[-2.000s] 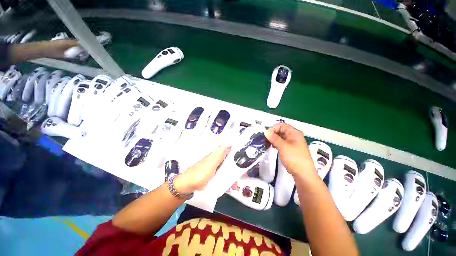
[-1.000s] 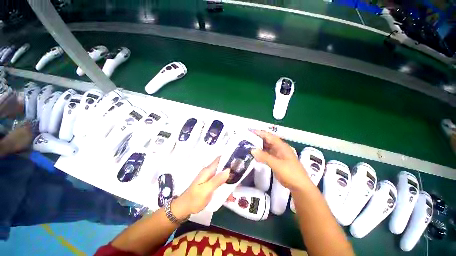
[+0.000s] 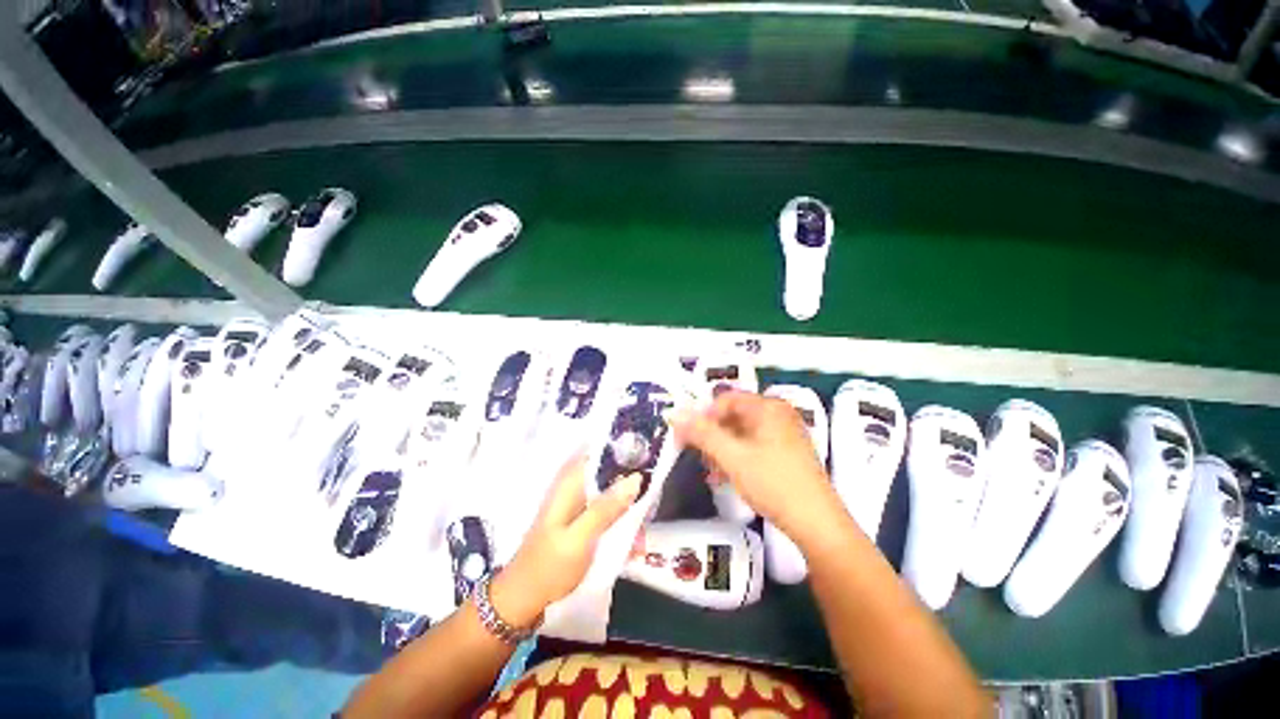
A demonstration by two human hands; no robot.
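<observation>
My left hand (image 3: 562,541), with a bracelet at the wrist, holds a white device fitted with a dark oval front panel (image 3: 635,438); its thumb lies on the panel's lower end. My right hand (image 3: 744,447) is at the device's upper right side, fingertips pinched together close to its edge; whether they grip anything is too small to tell. Loose dark panels lie on the white sheet (image 3: 267,523), one at the left (image 3: 368,513) and one near my left wrist (image 3: 472,551). A white device (image 3: 702,565) with a small display lies sideways below my right hand.
White devices (image 3: 943,492) stand in a row along the bench to the right, with more (image 3: 190,407) crowded at the left. Several devices, one at centre right (image 3: 804,260), lie on the green belt (image 3: 646,225) beyond the pale rail (image 3: 983,363). A slanted pale bar (image 3: 155,190) crosses the upper left.
The panel and device have turned more upright in my left hand, and its thumb rests on the panel. My right hand has shifted from the panel's face to the device's right edge. The view has tilted.
</observation>
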